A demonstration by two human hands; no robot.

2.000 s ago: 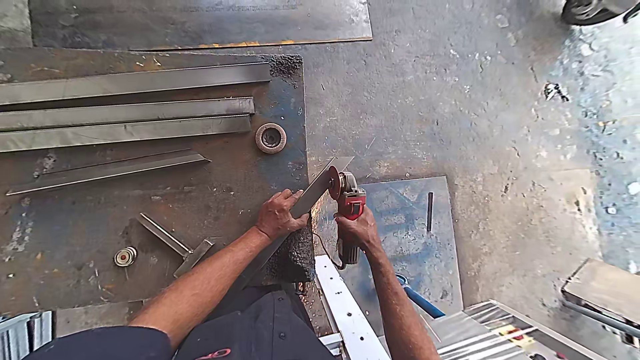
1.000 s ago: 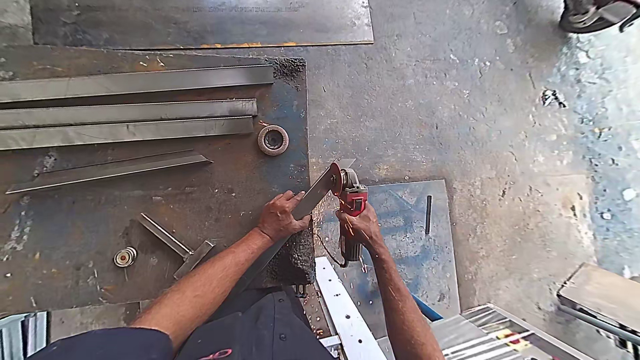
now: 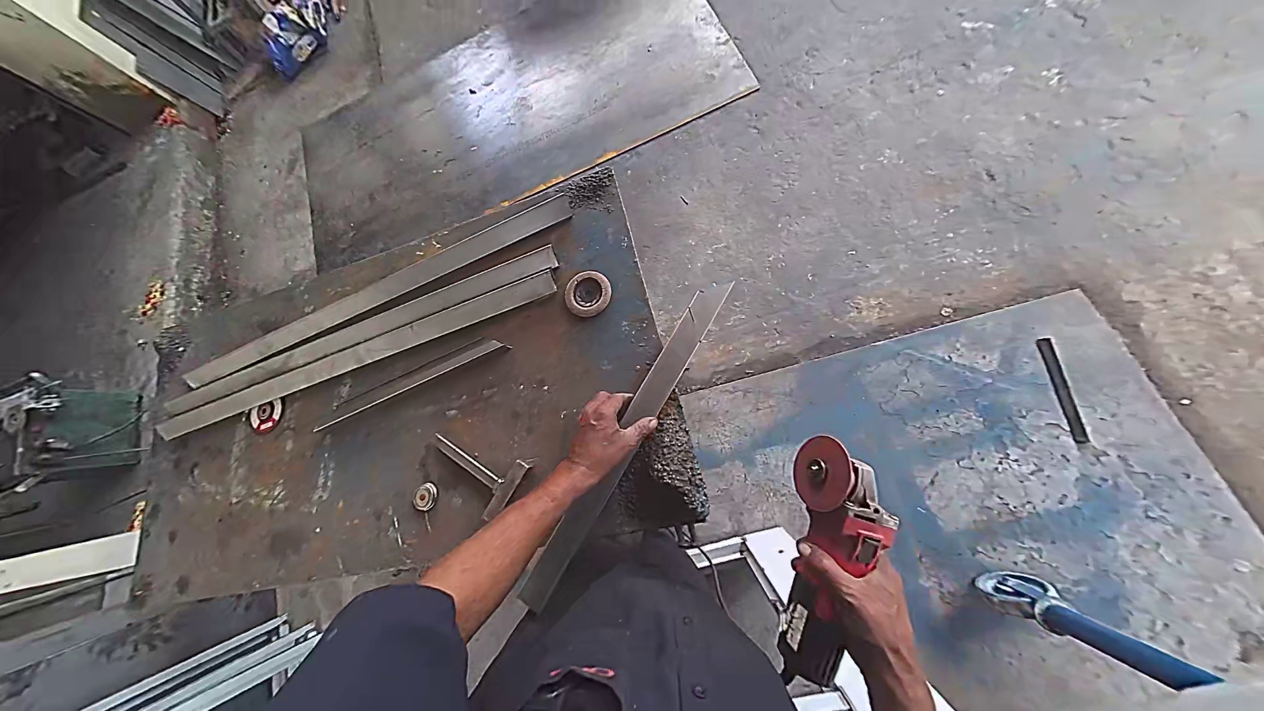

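Observation:
My left hand (image 3: pixel 604 434) grips a long metal angle bar (image 3: pixel 664 380), whose angled end juts past the corner of the steel worktable (image 3: pixel 553 395). A cut line crosses the bar close to its tip. To the right, clear of the bar, my right hand (image 3: pixel 859 592) holds a red angle grinder (image 3: pixel 854 538) by its body. The grinder's reddish disc (image 3: pixel 824 472) faces up; whether it spins cannot be told.
Several metal bars (image 3: pixel 395 326) lie on the table, with a round cup-like part (image 3: pixel 589 294), a loose disc (image 3: pixel 265 415) and a small T-shaped metal piece (image 3: pixel 484 469). A blue-handled tool (image 3: pixel 1116 642) and a dark strip (image 3: pixel 1063 390) lie at right.
The grinder was against the bar's end, with sparks; my right hand has drawn it away to the right. My left hand still holds the bar. The view has turned.

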